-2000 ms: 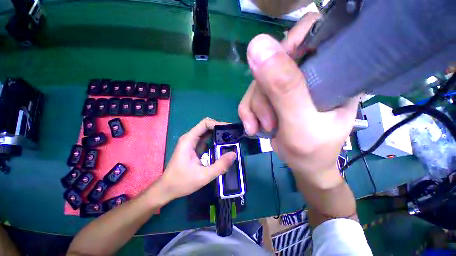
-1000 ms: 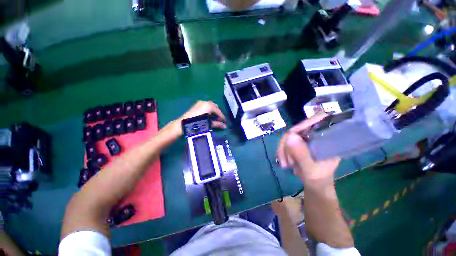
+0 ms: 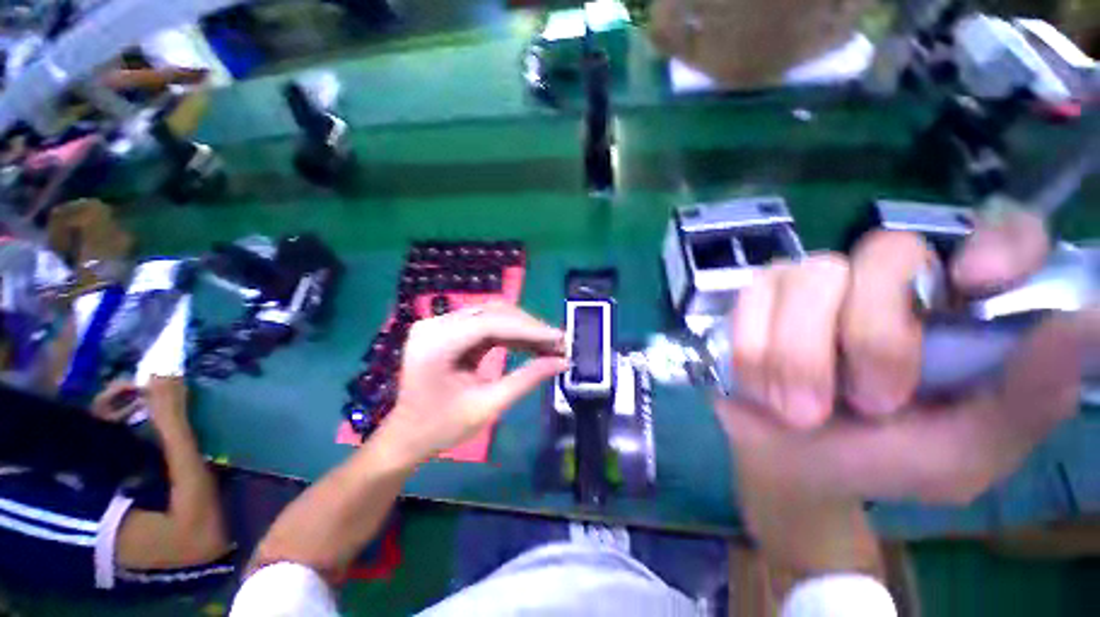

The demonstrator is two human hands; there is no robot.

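Note:
A black unit with a silver-white face frame (image 3: 589, 346) stands in the jig (image 3: 636, 440) in front of me. Its handle points toward me between green pads. My left hand (image 3: 464, 362) is at the frame's left edge, thumb and forefinger tips touching or nearly touching it. My right hand (image 3: 844, 350) is large and blurred at the right, closed around the grey electric screwdriver (image 3: 965, 362), which lies roughly sideways. The screwdriver's tip cannot be made out.
Small black modules (image 3: 458, 268) lie in rows on the red mat (image 3: 464, 440) left of the jig. Two screw feeders stand behind my right hand, one at centre right (image 3: 731, 241), one partly hidden (image 3: 923, 219). A co-worker's arm (image 3: 181, 482) is at far left. Black units (image 3: 600, 127) stand behind.
The head view has shifted, showing more at the left. My left hand has moved from beside the unit's top to the frame's left edge. My right hand and screwdriver look nearer and larger.

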